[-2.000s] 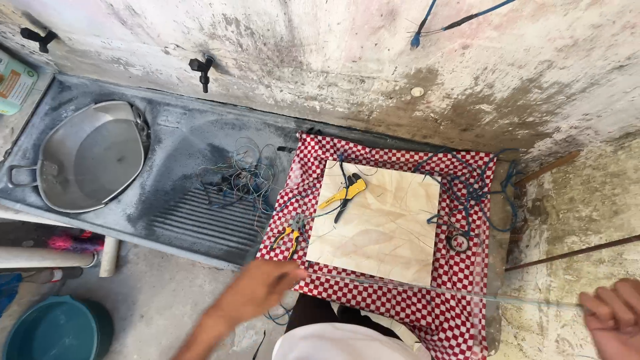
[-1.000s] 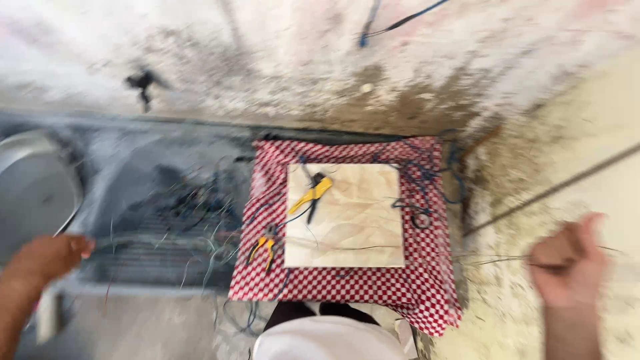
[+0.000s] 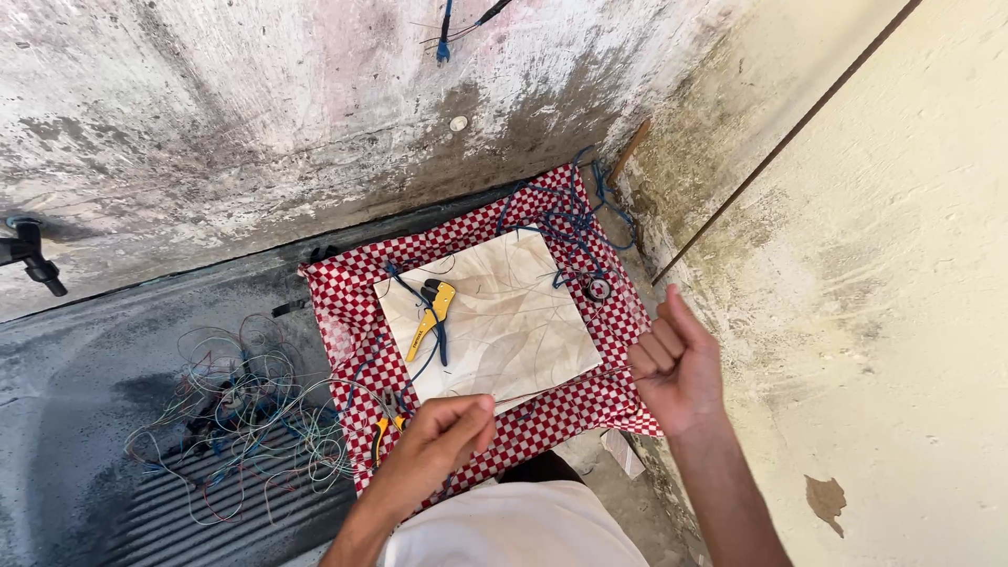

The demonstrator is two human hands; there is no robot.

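Observation:
Between my two hands runs a thin reddish-brown wire point(image 3: 563, 386), pinched by my left hand point(image 3: 449, 441) at thumb and forefinger. My right hand point(image 3: 677, 362) is closed around its other end, thumb up. Beneath lies a beige patterned tile point(image 3: 504, 315) on a red-and-white checked cloth point(image 3: 614, 405). Yellow-handled wire strippers point(image 3: 431, 323) rest on the tile's left part. Orange-and-black-handled pliers point(image 3: 381, 437) lie beside my left hand, partly hidden by it. Blue cable point(image 3: 579, 224) is bunched at the cloth's upper right corner, near a round roll of tape point(image 3: 598, 290).
On the ribbed grey sink point(image 3: 197, 480) at the left lies a tangle of thin coloured wires point(image 3: 244, 409). A black tap point(image 3: 35, 256) juts from the stained wall point(image 3: 315, 118). Blue cable ends point(image 3: 443, 47) hang above. The yellowish wall point(image 3: 866, 276) stands close to my right hand.
My left hand has come from far left, over the sink, back to the cloth's front edge. The hands are now closer together, with a shorter span of wire between them. The view has turned.

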